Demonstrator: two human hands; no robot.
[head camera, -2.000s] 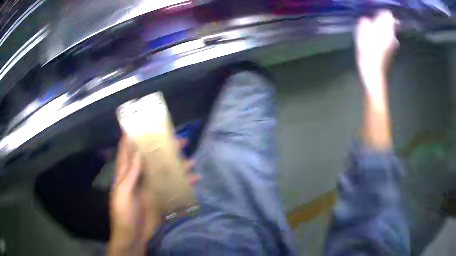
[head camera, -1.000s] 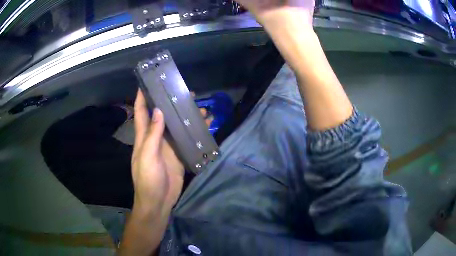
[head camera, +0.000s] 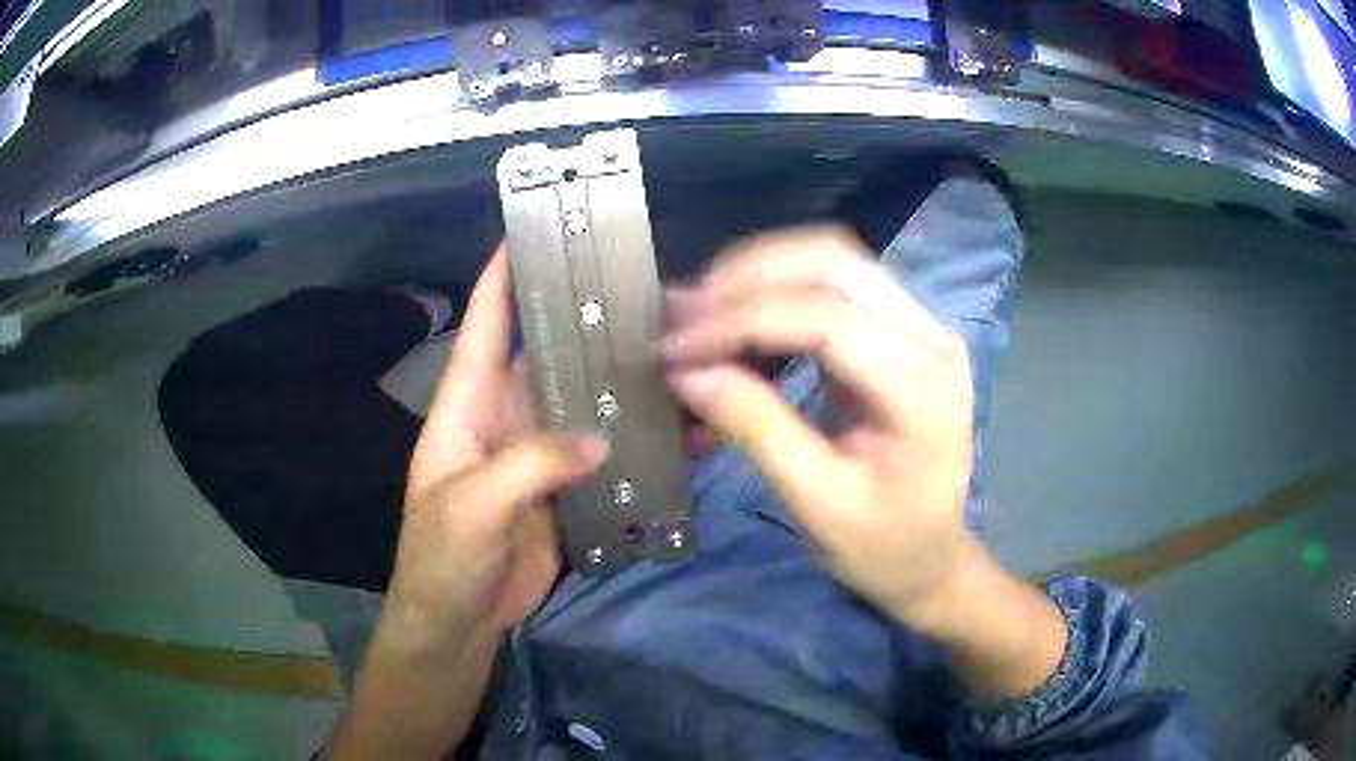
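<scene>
A long grey metal unit (head camera: 595, 350) is held over my lap, its long side running away from me. Several bright screws run down its middle, and small fixings sit at both ends. My left hand (head camera: 483, 483) grips it from the left and below, with the thumb lying on its face. My right hand (head camera: 855, 409) is beside the unit's right edge with curled fingers. Its fingertips are blurred, so I cannot tell whether they touch the unit or hold something small.
A shiny metal bench ledge (head camera: 372, 149) crosses the top. Ends of waiting units (head camera: 503, 67) show on it, with a blue bright edge (head camera: 394, 60) and a red shape (head camera: 1175, 60) behind. Another person's dark-clothed leg (head camera: 283, 431) is at the left.
My right hand has come back from the bench ledge to the unit's right side. The unit, in my left hand, has turned more upright in view and moved slightly right.
</scene>
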